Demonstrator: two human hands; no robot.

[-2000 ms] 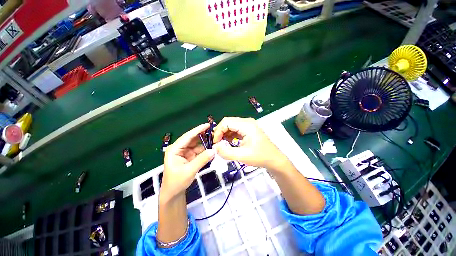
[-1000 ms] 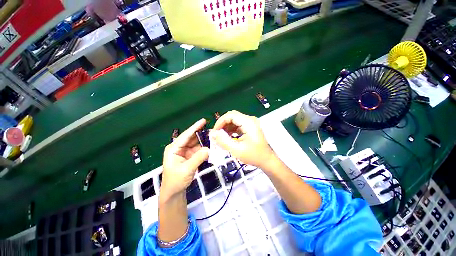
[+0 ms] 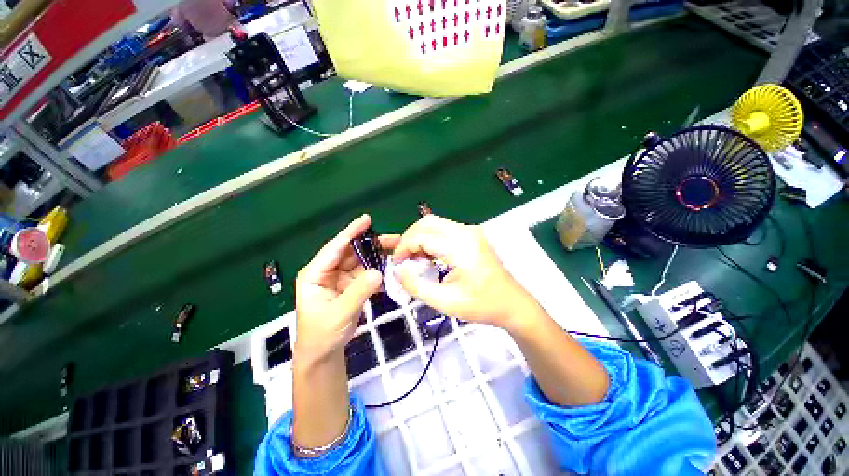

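My left hand (image 3: 330, 288) holds a small dark electronic unit (image 3: 369, 249) upright between thumb and fingers, above the far edge of the white compartment tray (image 3: 465, 390). My right hand (image 3: 461, 270) is close beside it and pinches a small white piece (image 3: 400, 282) against or near the unit's side. A small bright item shows between the right fingers; its kind cannot be told. Black rectangular parts (image 3: 395, 337) lie in the tray cells below the hands. A thin black cable (image 3: 430, 364) curves over the tray and passes under my right hand.
Several small units, one at the right (image 3: 508, 181), lie on the green conveyor belt (image 3: 372, 186). A black compartment tray (image 3: 149, 409) is at lower left. A grey can (image 3: 590, 214), black fan (image 3: 698, 186), yellow fan (image 3: 768, 118) and power strip (image 3: 694, 335) stand right. A yellow-edged sheet (image 3: 410, 46) hangs top centre.
The units on the belt have shifted right. The dark unit in my left hand shows more clearly and more upright. The white piece, absent from the oldest frame, is now spread between my hands.
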